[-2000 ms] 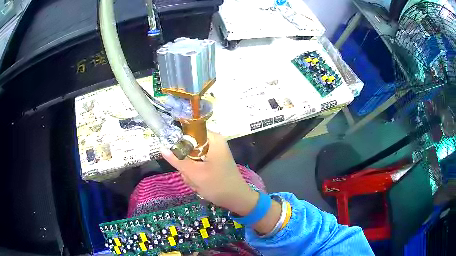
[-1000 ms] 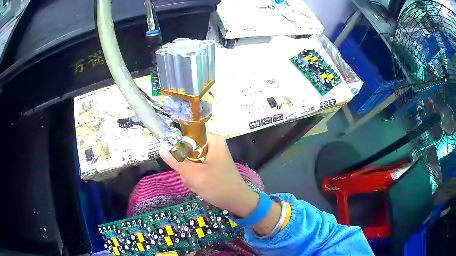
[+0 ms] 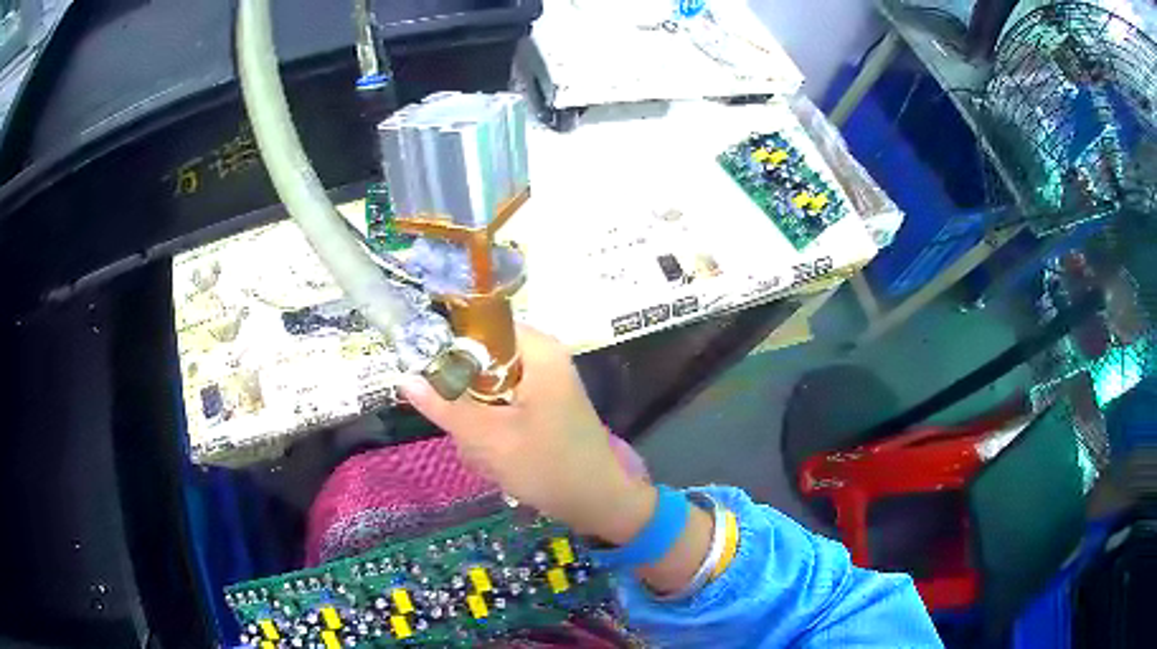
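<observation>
My right hand (image 3: 520, 437) comes in from the lower right and is closed around the copper-brown body of the dispensing valve (image 3: 487, 332). The silver ribbed air cylinder (image 3: 454, 159) sits on top of the valve. A thick pale hose (image 3: 302, 190) curves down to a metal fitting (image 3: 451, 370) beside my thumb. The valve's lower end is hidden by my hand. A long green circuit board panel (image 3: 419, 586) with yellow blocks lies low over the lap, partly behind my right wrist and sleeve. My left hand cannot be made out.
The bench (image 3: 609, 273) has a printed, stained cover. A green board (image 3: 783, 188) lies at its right, another (image 3: 381, 216) behind the hose. A black tray (image 3: 76, 292) is at left, a white stand (image 3: 660, 57) at the back, a red stool (image 3: 888, 488) and fan (image 3: 1072, 102) at right.
The whole view has shifted slightly, so the bench and stool appear further left. The panel has moved a little left and down relative to my right hand, which still grips the valve.
</observation>
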